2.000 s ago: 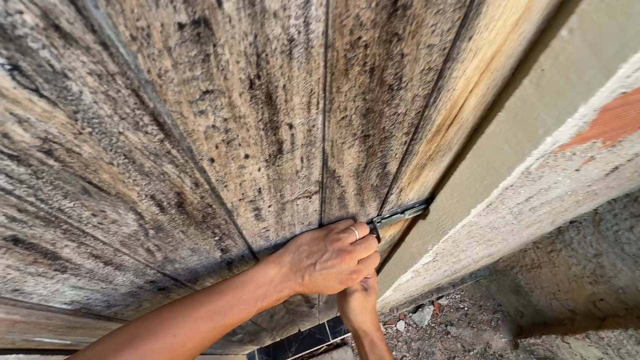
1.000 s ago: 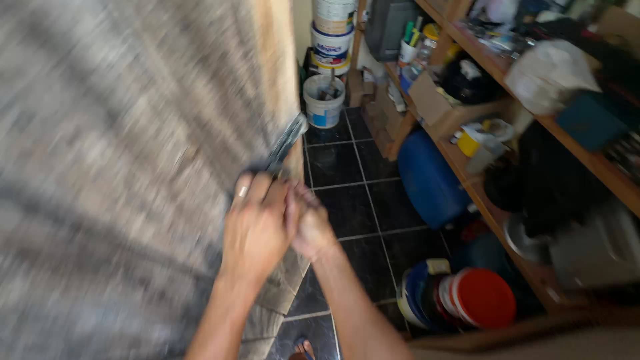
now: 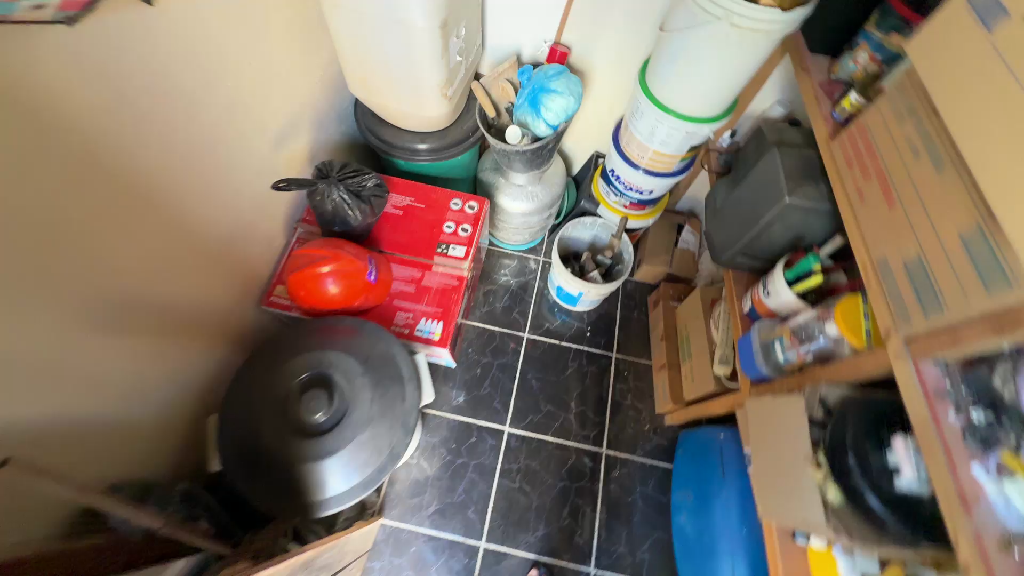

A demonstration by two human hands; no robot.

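Note:
Neither my left hand nor my right hand shows in the head view now, so what they hold is hidden. Ahead on the black tiled floor stands a white bucket [image 3: 590, 276] with tools in it. Behind it are stacked paint buckets [image 3: 640, 172] and a grey gas cylinder [image 3: 520, 196], topped by a dark container [image 3: 532, 154] holding tools and a blue plastic bag [image 3: 547, 98]. To the left, an orange-red hard hat [image 3: 336, 276] and a knotted black bag [image 3: 346, 200] rest on red boxes [image 3: 428, 220]. A large bin with a round dark lid [image 3: 360, 408] is nearer.
Wooden shelves [image 3: 864, 362] run along the right, with cardboard boxes, a dark jerrycan [image 3: 772, 200] and jars. A blue drum [image 3: 714, 504] stands below them. Beside the left wall [image 3: 120, 240], a wooden edge [image 3: 320, 552] shows at the bottom.
The view has swung from the weathered wooden door into the storage room. Both hands, which were together on a metal latch or bolt at the door's edge, have left the view.

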